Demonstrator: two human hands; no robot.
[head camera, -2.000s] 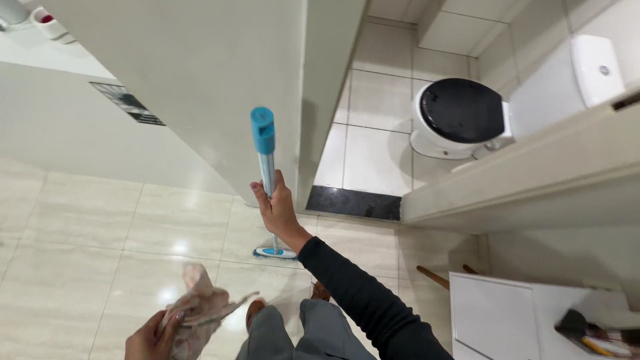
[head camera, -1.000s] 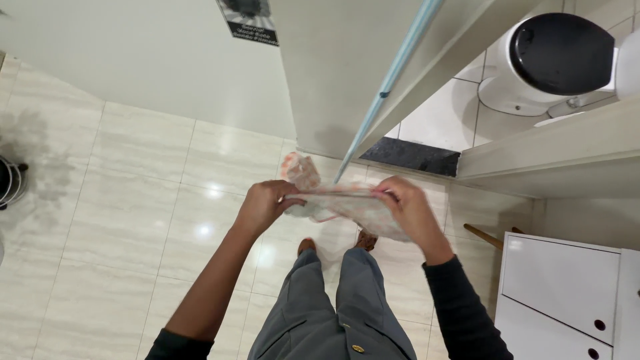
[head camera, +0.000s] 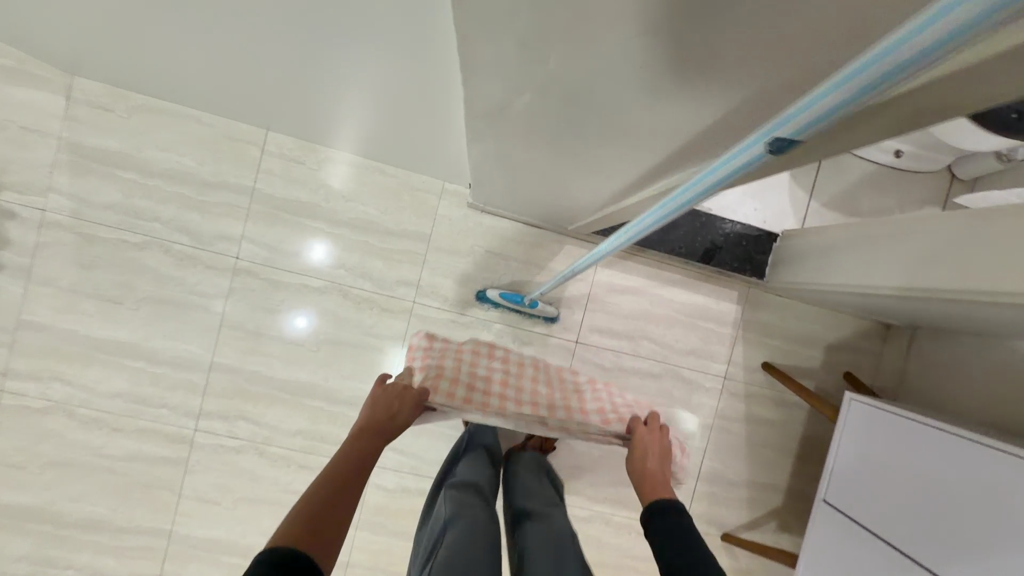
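A pink-and-white checked cloth (head camera: 520, 384) is stretched out between my hands, above my legs. My left hand (head camera: 392, 408) grips its left end and my right hand (head camera: 650, 448) grips the right end. Just beyond the cloth, a blue-and-white brush head (head camera: 518, 304) rests on the tiled floor. Its long light-blue and white pole (head camera: 680, 200) slants up to the right past the wall edge, with neither hand on it. The top of the pole is out of view.
Beyond a dark stone threshold (head camera: 720, 244) on the right, part of a toilet (head camera: 912, 152) shows. A white cabinet (head camera: 928, 488) with wooden legs (head camera: 800, 392) stands at the lower right. A pale wall (head camera: 560, 104) rises ahead.
Two seconds ago my right hand held the pole and the cloth hung bunched in my left; by one second ago both hands held the cloth. Now it is spread wider. The view has shifted.
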